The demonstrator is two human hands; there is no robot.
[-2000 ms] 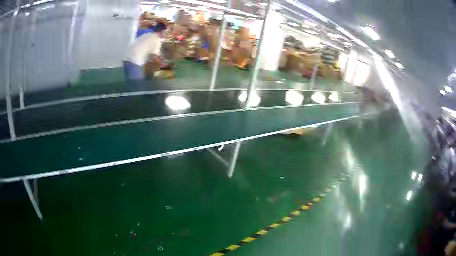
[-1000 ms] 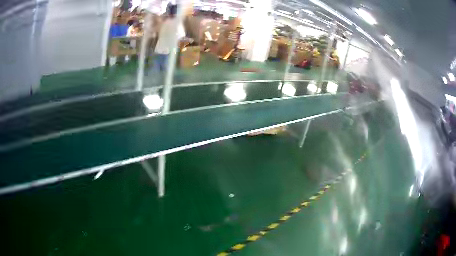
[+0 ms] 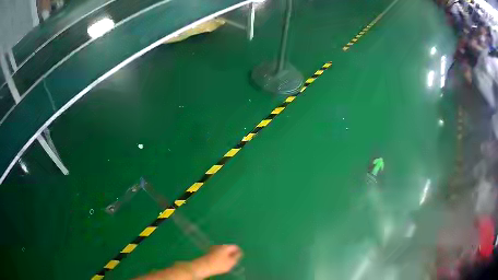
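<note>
My left hand (image 3: 218, 259) shows at the bottom edge, left of centre, with the bare forearm coming in from the lower left. It is small and blurred, over the green floor (image 3: 306, 180). No object can be made out in it, and its fingers cannot be told apart. My right hand is not in view. No work piece or tool is in view.
Yellow-black floor tape (image 3: 232, 152) runs diagonally across the floor. A post stands on a round base (image 3: 277, 77) beside it. The conveyor's white edge (image 3: 104, 75) curves along the upper left. A green arrow (image 3: 378, 165) is on the floor. Blurred red shapes (image 3: 485, 235) are at right.
The view has tilted down to the floor, and the conveyor has shifted to the upper left. The post's round base and my left hand have come into view.
</note>
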